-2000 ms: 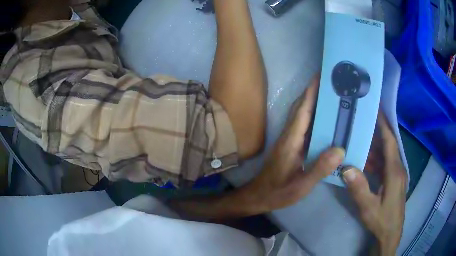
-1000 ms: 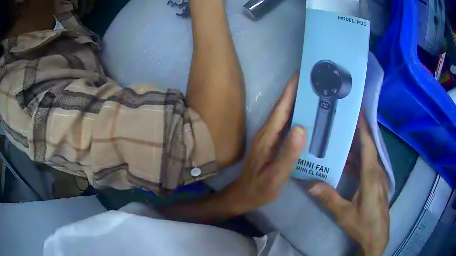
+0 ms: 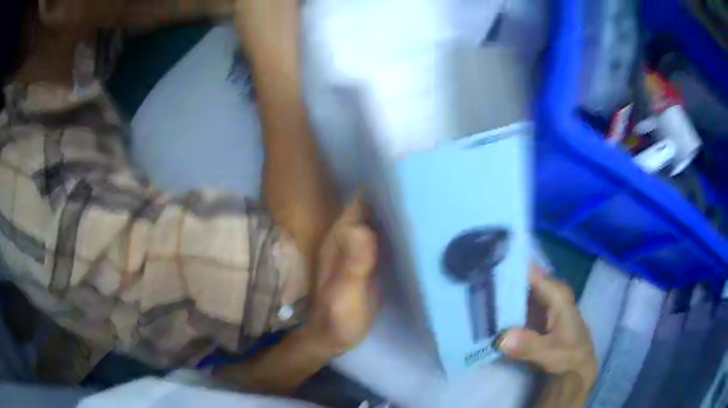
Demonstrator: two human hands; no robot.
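A light blue retail box [image 3: 423,191] with a dark fan picture stands tilted in front of me, blurred. Its upper end shows white and grey open flaps [image 3: 479,88]. My right hand [image 3: 555,339] holds the box's lower right edge, with the thumb on the printed face near the lettering. My left hand [image 3: 347,279] is at the left of the box, blurred, with its fingers curled; whether it touches the box is unclear.
A co-worker's plaid sleeve [image 3: 152,263] and bare forearm [image 3: 283,127] lie close at the left. A blue bin [image 3: 611,215] with red and white items [image 3: 666,119] is at upper right. Flat cartons [image 3: 627,335] stand at lower right. White foam [image 3: 199,127] covers the bench.
The box has moved down and left in view and its open upper flaps now show. My left hand has moved left, its thumb off the printed face. More of the blue bin shows.
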